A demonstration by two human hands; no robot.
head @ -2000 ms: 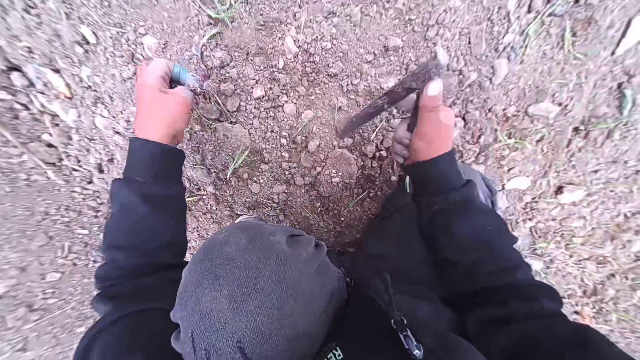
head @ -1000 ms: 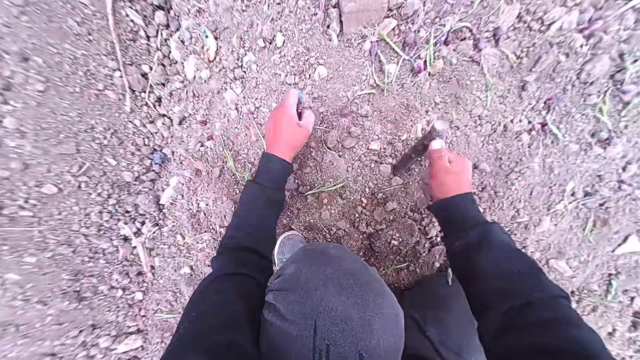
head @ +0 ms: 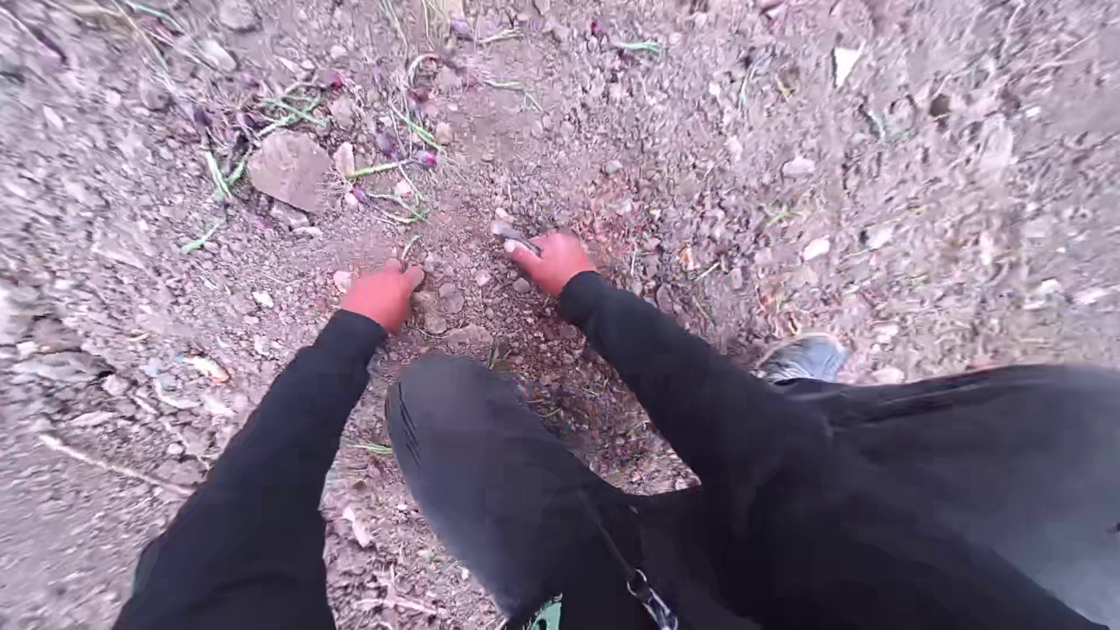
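My left hand [head: 382,295] is low over the soil, its fingers closed around a thin curved plant stem [head: 409,248] that shows above the fingertips. To its right, my right hand [head: 557,261] grips a dark hand tool [head: 513,234]. The tool's rounded end sticks out past the thumb; the rest is hidden by the hand or lost in blur. Between the hands lies loose soil with small stones. Green-leaved plants with purple bulbs [head: 385,168], resembling small onions, lie scattered beyond my left hand.
A large flat stone [head: 290,170] lies among the plants. My bent knee [head: 446,394] is just below the hands, and a grey shoe [head: 805,357] is at the right. A dry twig [head: 114,465] and a bit of coloured litter [head: 206,367] lie at the left.
The view has shifted a lot. The tool stood out long from my right hand two seconds ago; now only a short end shows. My hands are lower, near the soil.
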